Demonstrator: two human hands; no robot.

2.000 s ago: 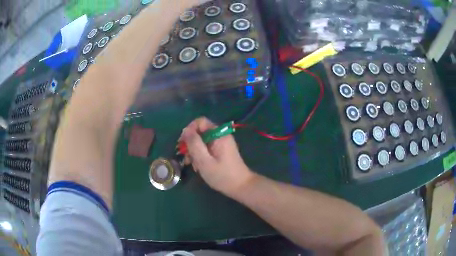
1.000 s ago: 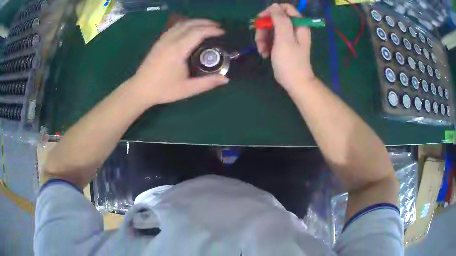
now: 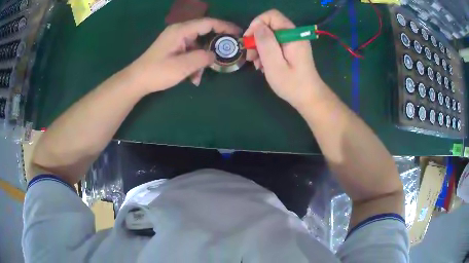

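Note:
A small round black part with a silver-white ringed face [image 3: 226,47] sits on the shiny metal test base [image 3: 230,68] on the green mat. My left hand [image 3: 177,54] is around its left side, with the fingertips at its rim. My right hand [image 3: 288,56] holds the test probe [image 3: 295,35], which has a green handle and a red front end. The probe's tip is at the right edge of the round part; whether it touches cannot be told. A red wire [image 3: 337,39] runs from the probe's rear.
A reddish-brown square [image 3: 185,11] lies behind my left hand. A blister tray of ringed parts [image 3: 432,123] stands at right, and another tray [image 3: 15,56] at far left. Yellow paper [image 3: 85,9] lies at top left. Cartons [image 3: 428,198] and plastic are below the bench.
My left hand came down from the far trays with the round part and set it on the base. My right hand moved away, then brought the probe back left to the part.

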